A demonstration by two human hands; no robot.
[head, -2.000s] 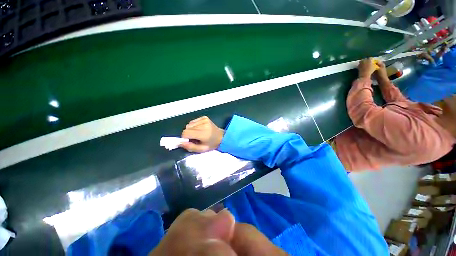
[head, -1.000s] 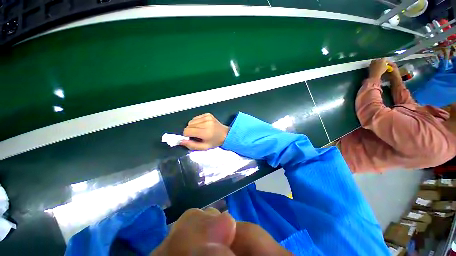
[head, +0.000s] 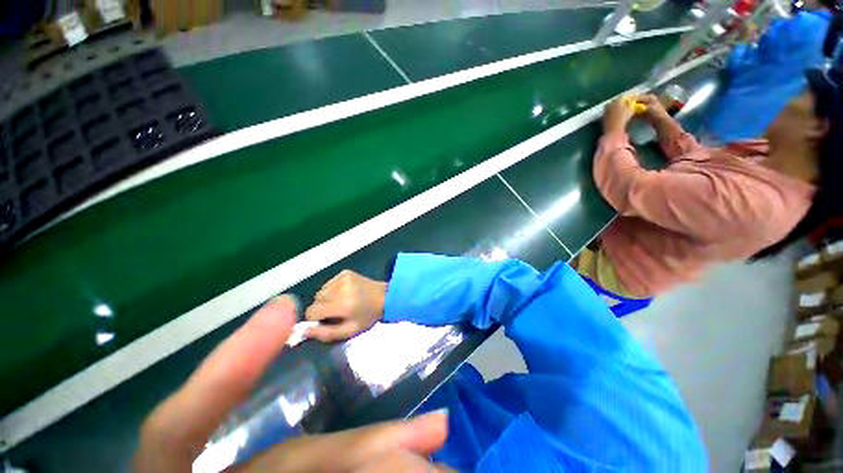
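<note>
My right hand (head: 347,305), in a blue sleeve, pinches a small white wipe (head: 300,333) just above the dark green worktop (head: 458,229). My left hand (head: 189,406) is large and close to the camera at the bottom left, with index finger and thumb spread and nothing seen between them. It is cut off by the lower edge. A glossy clear film (head: 294,406) lies on the worktop, partly behind my left hand. Another clear film (head: 402,356) with strong white glare lies below my right wrist.
The green conveyor belt (head: 305,189) runs beyond the worktop between white rails (head: 444,194). A black component tray (head: 88,139) lies across the belt at left. A person in a salmon shirt (head: 693,199) sits at right, holding something yellow. Cartons (head: 792,406) stand at far right.
The view has tilted, showing more beyond the belt. My left hand has opened from closed fingers and moved left and up. My right hand still holds the wipe, now lower in view.
</note>
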